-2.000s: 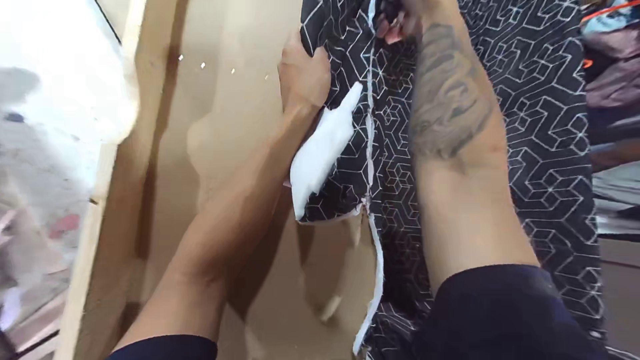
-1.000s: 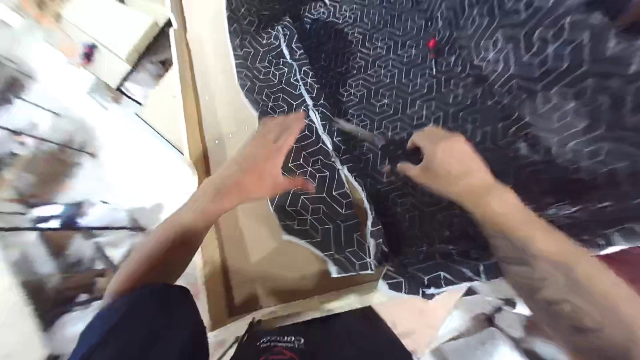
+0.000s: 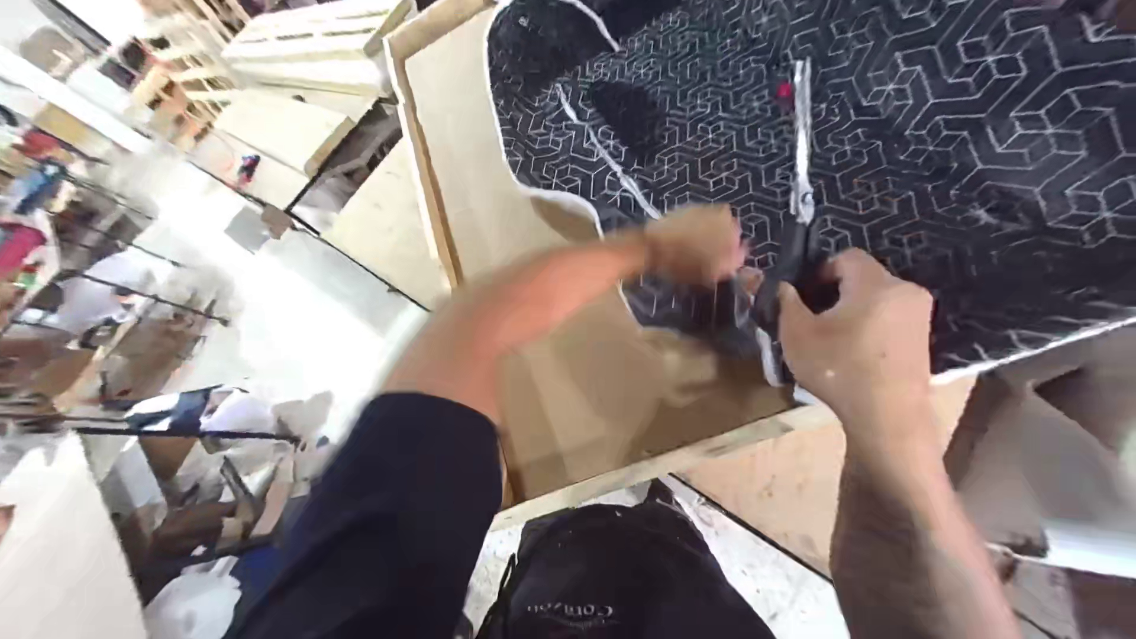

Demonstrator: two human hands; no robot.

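Note:
My right hand [image 3: 856, 333] is closed around the black handles of a pair of scissors [image 3: 802, 169], whose metal blades point away from me and look closed. Blurred by motion, my left hand [image 3: 697, 244] is at the near left part of the dark patterned quilted fabric [image 3: 870, 98], close to the scissor handles. Its fingers seem bent on the fabric, but whether they pinch it is unclear. A slit with a white edge [image 3: 603, 151] runs through the fabric toward my left hand. Beside the blades, a small red thing [image 3: 784, 91] shows on the fabric.
Beneath the fabric lies a brown board with a raised wooden rim [image 3: 426, 177], whose near edge [image 3: 657, 461] faces me. Light wooden panels [image 3: 311, 44] are stacked at the upper left. Racks holding mixed scraps [image 3: 204, 426] stand at the left, and brown pieces [image 3: 1047, 444] lie at the lower right.
My left hand, spread above the fabric a second ago, has come nearer the scissors in my right hand. The scissor blades now point away from me rather than leftward. The view has shifted.

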